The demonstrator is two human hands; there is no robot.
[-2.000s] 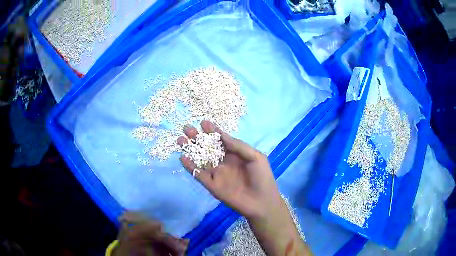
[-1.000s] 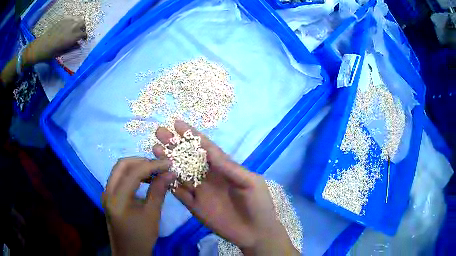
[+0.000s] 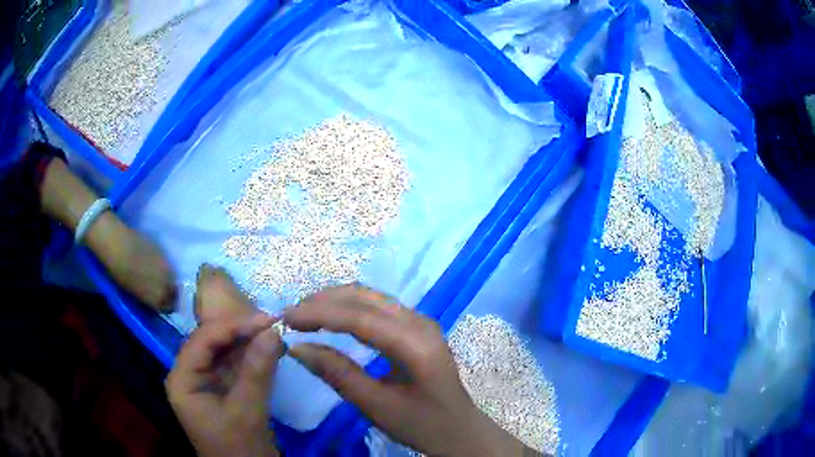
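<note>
My left hand and my right hand meet fingertip to fingertip over the near edge of the middle blue tray. A tiny pale part shows pinched where their fingers meet. I cannot tell whether the left palm holds more. The tray has a thin white liner. A flat heap of small beige-pink parts lies on it, with a thinner spread just beyond my fingers.
Another person's forearm with a white bangle reaches over the tray's left edge. Similar heaps lie in the upper-left tray, at bottom centre, and in the tilted right tray with a thin stick. Clear film lies far right.
The handful in my right palm is no longer visible; that hand has turned over and its fingers pinch against my left. The neighbour's arm has moved from the upper-left tray towards the middle tray.
</note>
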